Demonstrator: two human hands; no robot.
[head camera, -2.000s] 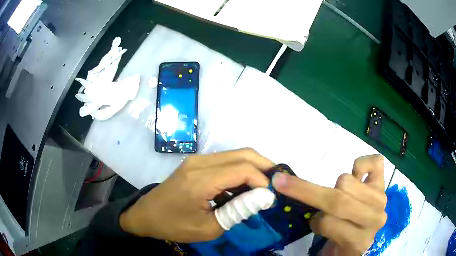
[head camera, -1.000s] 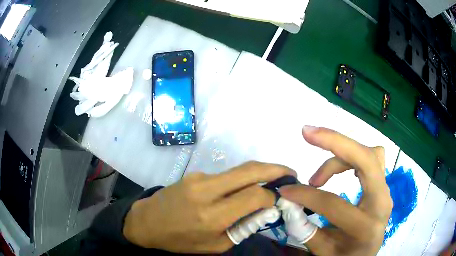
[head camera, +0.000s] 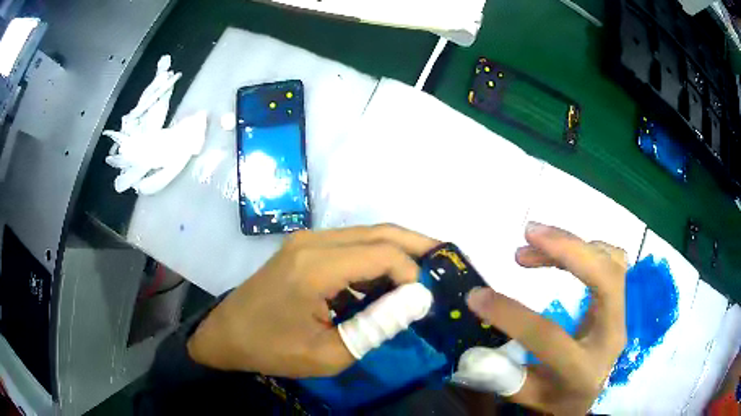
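Note:
My left hand (head camera: 301, 305), with a white finger cot on the thumb, holds a blue-filmed phone housing (head camera: 390, 370) low in the centre. The housing's black end with yellow dots shows between my hands; its lower part is cut off by the picture's edge. My right hand (head camera: 569, 317), also with a white cot on the thumb, has its index fingertip and thumb at that black end; other fingers are raised. Whether it grips a small piece cannot be told. A second blue-filmed phone housing (head camera: 273, 154) lies flat on the white mat (head camera: 422, 171).
A crumpled white glove or cloth (head camera: 158, 146) lies left of the mat. A middle frame (head camera: 524, 106) and a small blue-faced part (head camera: 663, 148) lie on the green bench (head camera: 520, 49). A black tray (head camera: 674, 89) is far right. Blue film (head camera: 650, 309) lies at right.
Against the earlier frames, the held housing's black end is tilted more into view, and my right index finger has shifted along it. The middle frame on the green bench appears further left.

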